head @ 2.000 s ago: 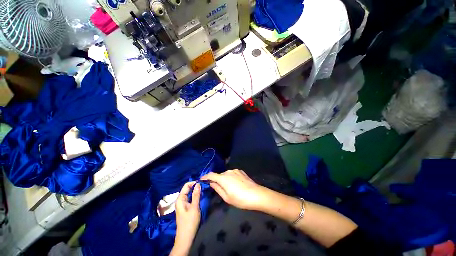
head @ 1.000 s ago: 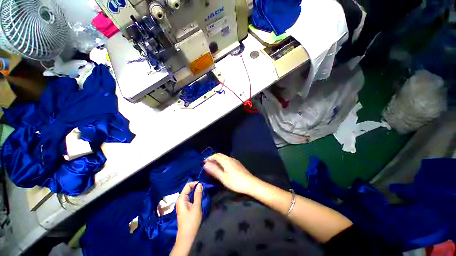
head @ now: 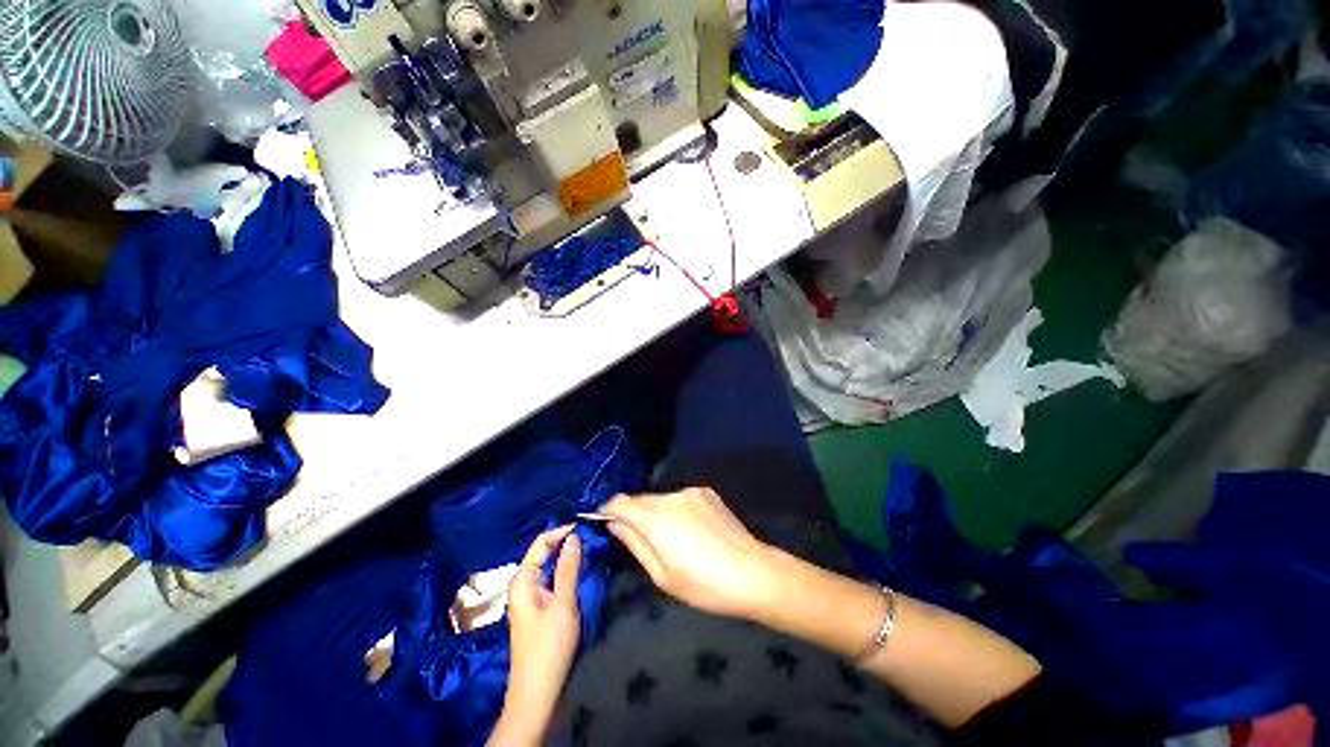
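Note:
A shiny royal blue garment piece [head: 503, 504] lies bunched in the lap, with a pale patch [head: 483, 598] among its folds. My left hand [head: 546, 620] pinches its edge between thumb and finger. My right hand [head: 693, 550] is just right of the left fingertips and pinches a thin, light, metallic-looking tool [head: 595, 517] pointing left at the edge. What kind of tool it is cannot be told. A thin blue loop [head: 619, 438] stands up above the fingers.
A cream overlock machine [head: 591, 88] stands on the white table [head: 481, 382]. A blue garment pile [head: 219, 336] and a fan [head: 95, 73] are at left. A red cord with a knot [head: 728, 307] hangs at the table edge. Plastic bags [head: 904, 329] lie on the green floor.
My right hand, raised up and away from the left a second ago, has come back down beside the left fingertips. The thin tool now shows. My left hand stays nearly in place.

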